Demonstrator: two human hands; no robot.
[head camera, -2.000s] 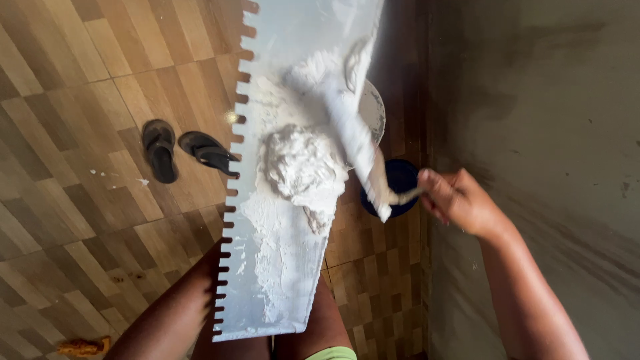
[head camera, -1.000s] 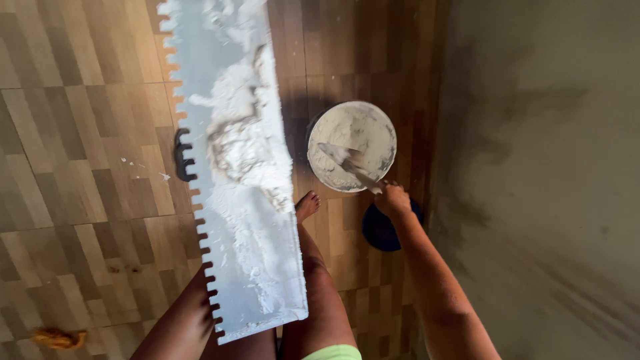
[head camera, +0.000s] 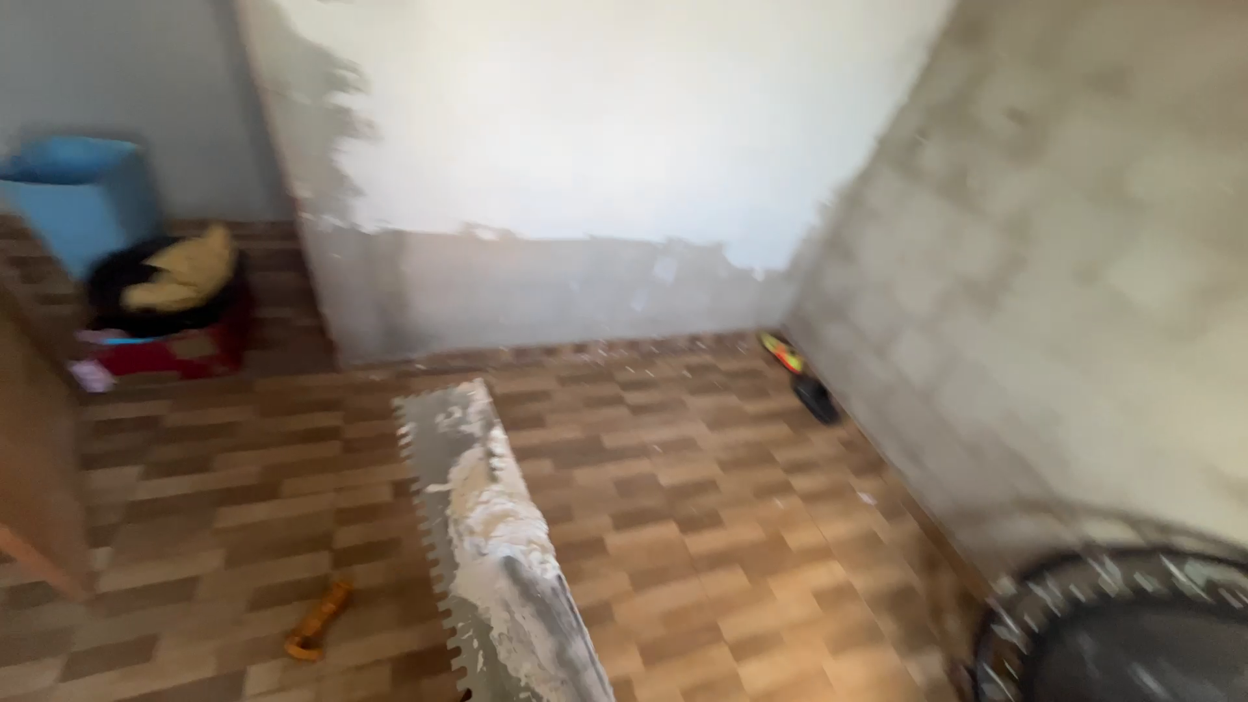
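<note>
A notched metal trowel (head camera: 434, 546) reaches up from the bottom edge, its teeth on the left side. White paste (head camera: 492, 512) lies in a thick ridge along its face, and a grey streak, blurred, crosses the paste near the lower right edge; whether it is a second blade cannot be told. Neither my left hand nor my right hand shows, so what holds the trowel is hidden below the view. Behind it stands a wall coated white (head camera: 604, 117), with a ragged lower border above a bare grey band (head camera: 565, 292).
Right is an unevenly coloured wall (head camera: 1053, 292), with a round black trampoline-like object (head camera: 1131, 643) below it. A dark shoe-like item (head camera: 814, 398) lies in the corner. An orange object (head camera: 320, 620) lies on the floor. Left are a blue bin (head camera: 88, 195) and a red container (head camera: 185, 351).
The view has swung up from the floor to the walls. The white bucket, the scraper and my right hand, seen one second ago, are out of view. The trowel still carries paste.
</note>
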